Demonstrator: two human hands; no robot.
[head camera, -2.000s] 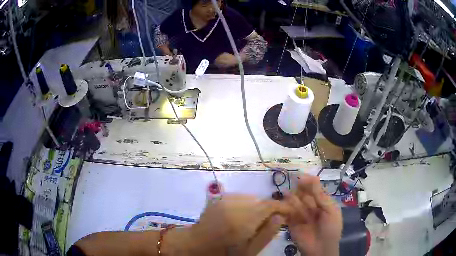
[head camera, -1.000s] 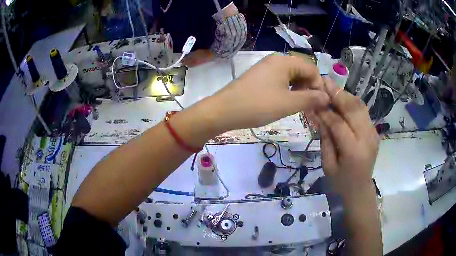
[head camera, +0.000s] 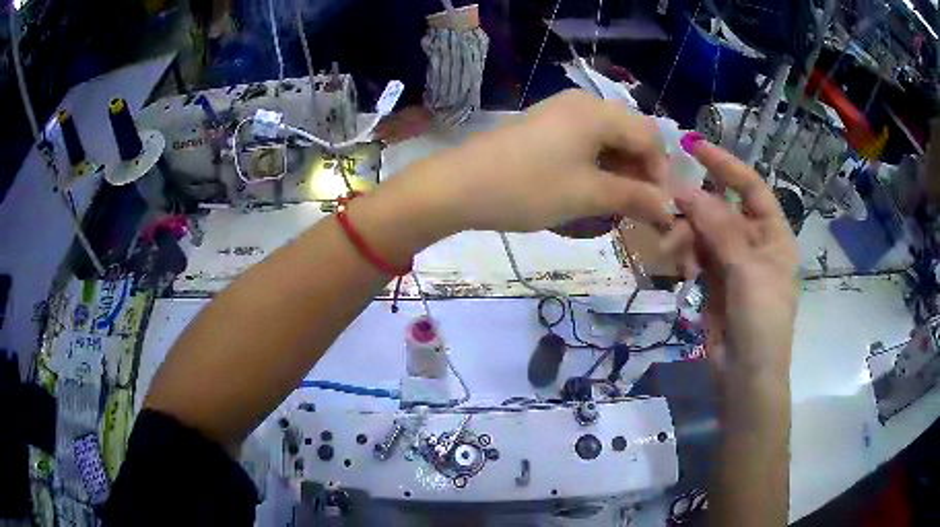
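My left hand (head camera: 562, 165) is raised at centre right, over the far table, with a red cord bracelet on the wrist. Its thumb and index finger come together at the fingertips of my right hand (head camera: 744, 242). The right hand's fingers are bent and partly spread. A thread between the fingertips is too fine to make out. Below lies the top of a white sewing machine (head camera: 495, 443) with screws and a round metal thread guide. A white thread cone (head camera: 425, 348) with a pink-red top stands behind it.
A dark cone-shaped thing (head camera: 546, 360) and black cables lie behind the machine. Another sewing machine (head camera: 247, 144) with a lit lamp stands at the far left, beside dark thread cones (head camera: 125, 132). A person's patterned sleeve (head camera: 455, 72) shows at the back.
Both hands have risen from low over the near machine to above the far table. Since one second ago, the right hand's fingers have spread somewhat. The other person's arm has shifted left.
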